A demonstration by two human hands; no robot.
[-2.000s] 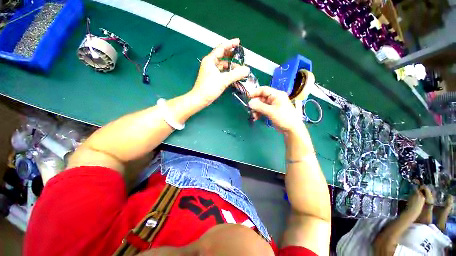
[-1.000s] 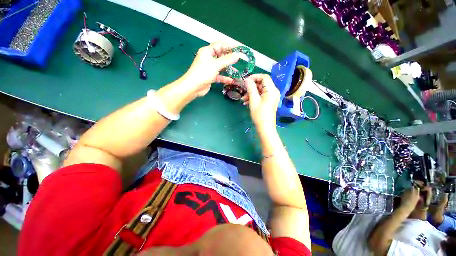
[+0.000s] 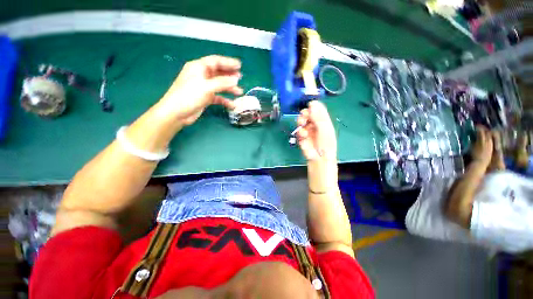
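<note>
A pale stator (image 3: 245,111) lies on the green bench in front of me, with wires trailing to its right. My left hand (image 3: 204,87) is at its upper left, fingers apart, holding nothing. My right hand (image 3: 315,131) is right of the stator, at the front of the blue tape dispenser (image 3: 284,64), its fingers closed on lead wires. A small white plug (image 3: 293,140) sticks out by its fingers. A pale tape strip (image 3: 310,83) runs from the tape roll (image 3: 308,49) down towards the fingertips. Blur hides whether the fingers touch the tape.
Another stator (image 3: 43,96) and a loose cable piece (image 3: 104,87) lie at left, beside a blue bin (image 3: 6,82). A loose ring (image 3: 332,80) lies right of the dispenser. A clear tray of stators (image 3: 409,117) is at right, near another person's arms (image 3: 482,152).
The stator that my hands held up is now down on the bench. My left hand has opened and moved left. My right hand has come to the dispenser. The view has turned and shifted.
</note>
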